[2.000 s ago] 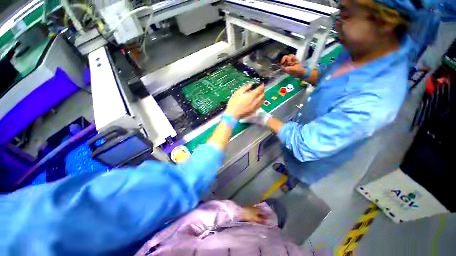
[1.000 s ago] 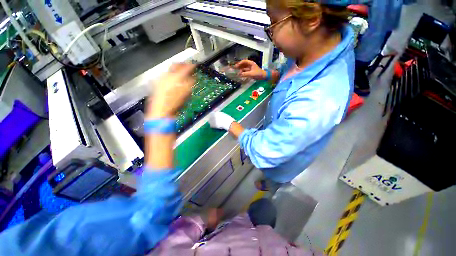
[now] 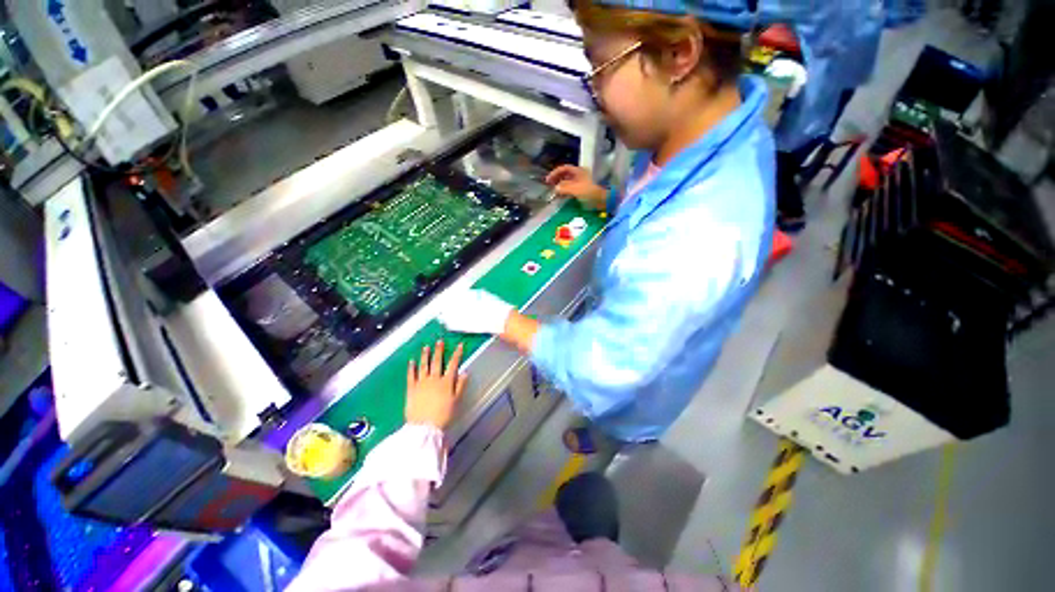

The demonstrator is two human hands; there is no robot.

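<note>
My left hand [image 3: 434, 387], bare with a pink sleeve, lies palm down on the green control strip [image 3: 382, 387] with its fingers apart and holds nothing. My right hand is not in view. A green circuit board [image 3: 399, 241] lies in a black carrier [image 3: 368, 330] on the conveyor, behind the strip. A white-gloved hand [image 3: 474, 311] of another worker rests on the strip beside my fingertips.
A person in blue [image 3: 665, 249] stands at the right, one hand near the carrier's far end. A yellow-filled round container [image 3: 321, 451] and a red button [image 3: 565, 235] are on the strip. An AGV cart [image 3: 850, 419] stands right; a dispensing gantry [image 3: 104, 312] left.
The blue-sleeved arm that reached over the board from the left is gone. My left hand has come forward onto the strip. The view has shifted, showing the whole board.
</note>
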